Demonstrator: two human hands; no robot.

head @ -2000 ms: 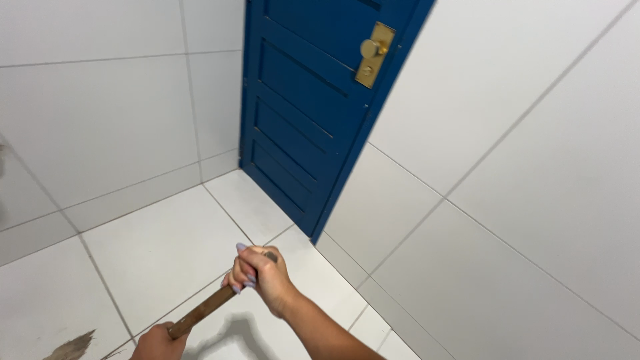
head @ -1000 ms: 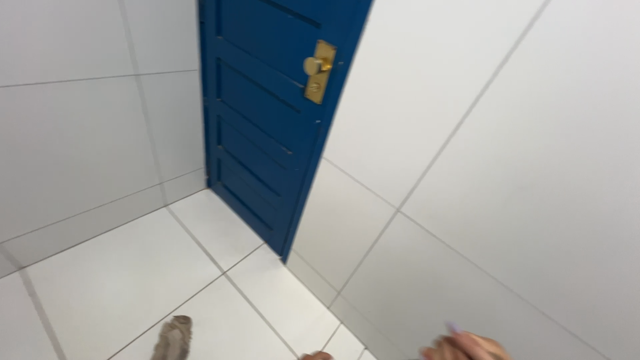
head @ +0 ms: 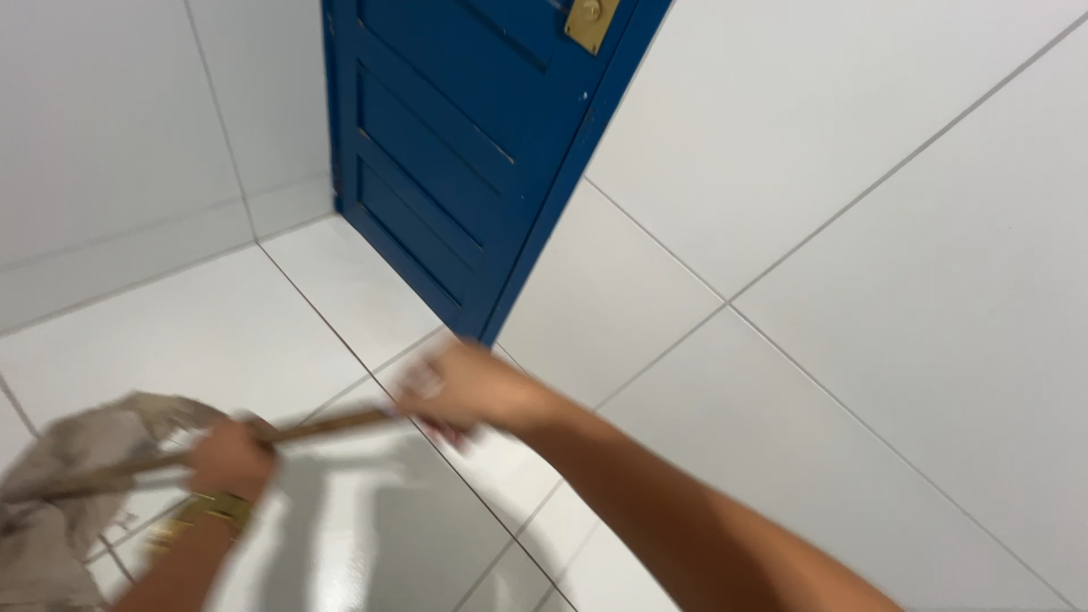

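Observation:
A brown wooden pole [head: 331, 425] runs slantwise across the lower left, with a dirty grey-beige cloth [head: 93, 450] around its far left end, over the floor. My left hand [head: 234, 459], with a gold-coloured watch or bracelet [head: 223, 507] at the wrist, grips the pole beside the cloth. Higher up and to the right, my right hand [head: 446, 387] is closed around the other end of the pole. Both hands are blurred by motion.
A blue panelled door [head: 442, 161] with a brass lock plate [head: 591, 21] stands shut beyond my hands. White tiled walls [head: 850, 212] rise on both sides of it. The floor of white tiles [head: 170, 314] looks shiny and shows reflections.
Both hands and the pole are back in fuller view; one second ago only parts of the hands showed at the bottom edge. The cloth now shows much larger at the lower left.

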